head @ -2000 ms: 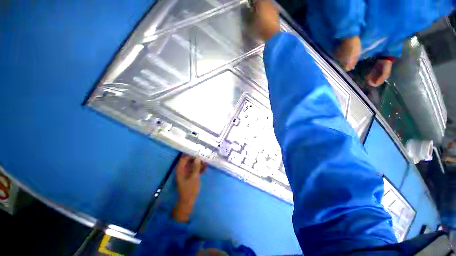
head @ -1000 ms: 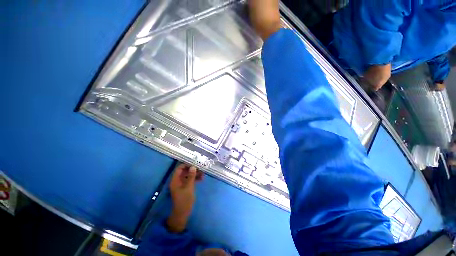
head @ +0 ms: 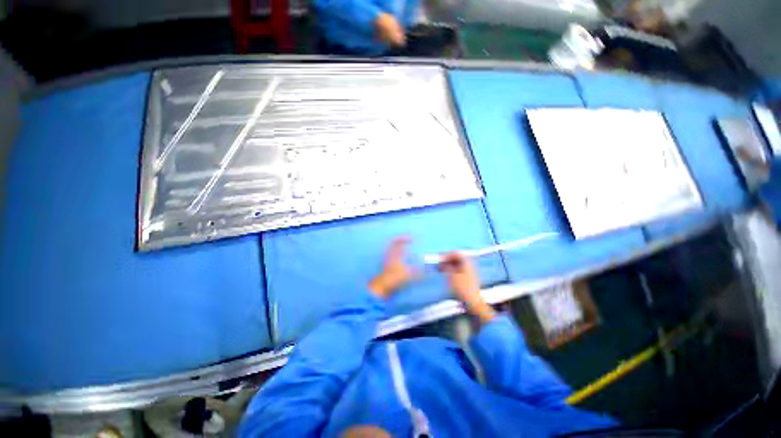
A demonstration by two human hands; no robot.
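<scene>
A large silver back panel [head: 248,162] lies on the blue carrier boards [head: 197,299], in front of me. My left hand [head: 396,269] is over the blue board below the panel, blurred, fingers apart, with nothing seen in it. My right hand [head: 461,275] is beside it, its fingers closed on one end of a thin white strip [head: 518,244]. The strip runs right over the board; whether it is liner or a light bar I cannot tell.
A second, smaller bright panel [head: 617,167] lies to the right. The conveyor edge rail [head: 398,323] runs along the near side. A carton with white scraps [head: 561,312] is on the floor beyond the rail. A person in blue [head: 351,21] is across the line.
The view has swung and pulled back. My hands have left the large panel's edges and are now close together over the blue board. A white strip is now in my right hand.
</scene>
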